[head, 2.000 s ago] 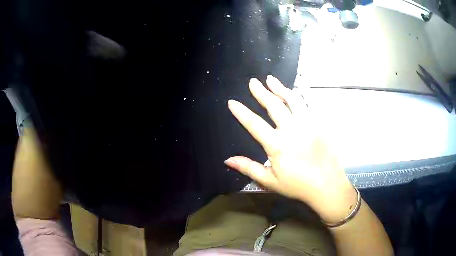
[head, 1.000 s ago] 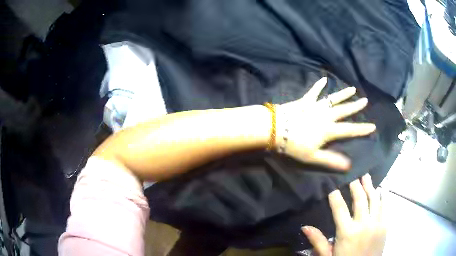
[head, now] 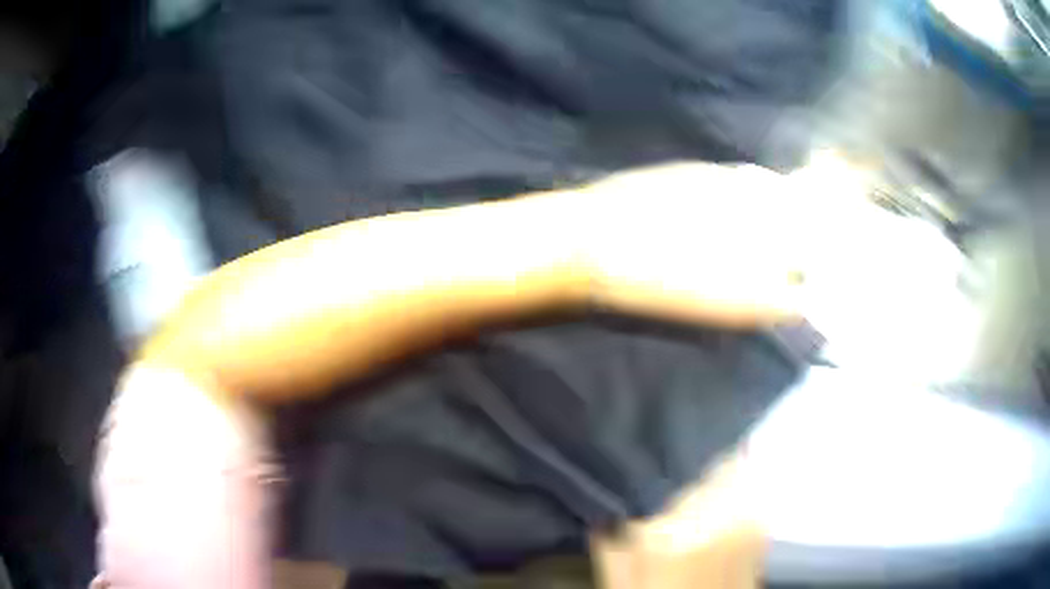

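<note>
The frame is badly blurred. Black cloth [head: 461, 104] with soft folds spreads under and around my left forearm, and more of it lies below the arm. My left hand [head: 881, 270] is reached far right, near the machine parts, washed out by glare; its fingers cannot be made out. My right hand or wrist [head: 697, 529] shows as a blurred shape at the bottom, at the cloth's lower right edge; its fingers are lost in the glare.
Blurred machine parts [head: 996, 109] stand at the upper right, with a blue strip. The bright white tabletop [head: 921, 472] is at the lower right, with its curved front edge below. A pale object [head: 150, 247] shows at the left.
My left hand, spread flat on the cloth a second ago, has moved right towards the machine. My right hand has moved left and lower in the picture. The view has shifted and blurred.
</note>
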